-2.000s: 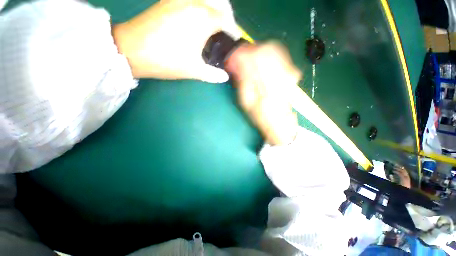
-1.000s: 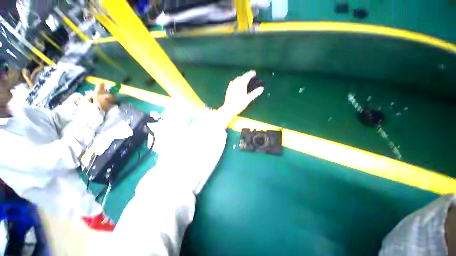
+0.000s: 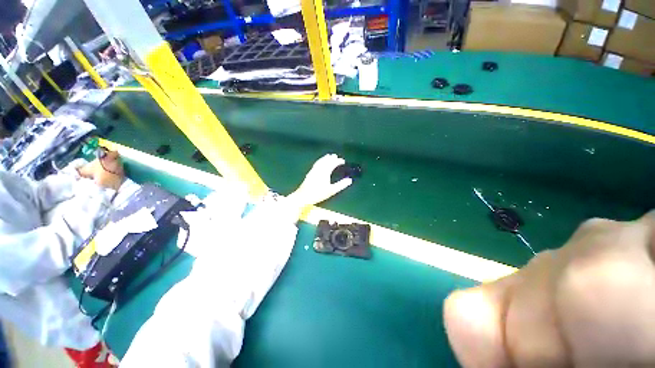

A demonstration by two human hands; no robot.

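Observation:
My left hand point(image 3: 319, 181) reaches over the yellow edge strip point(image 3: 424, 248) to the green belt, its thumb and fingers around a round black part point(image 3: 350, 171). Whether the part touches the belt is unclear. The black fixture point(image 3: 342, 238), with a round ring seat, lies on the green bench near the strip and below my left hand. My right hand point(image 3: 560, 298) is large, close to the camera and cut off at the lower right. Its fingers look curled, and whether it holds anything is hidden.
Another round black part point(image 3: 506, 218) lies on the belt to the right. More black parts point(image 3: 461, 89) lie on the far green surface. A yellow post point(image 3: 205, 129) rises left of my hand. A black powered unit point(image 3: 129, 241) stands at left beside a person in white point(image 3: 36, 244). Cartons point(image 3: 513, 30) stand behind.
The view has swung and lifted toward the belt. My left hand has gone from beside my right hand out over the belt with a black part. My right hand has come back into view.

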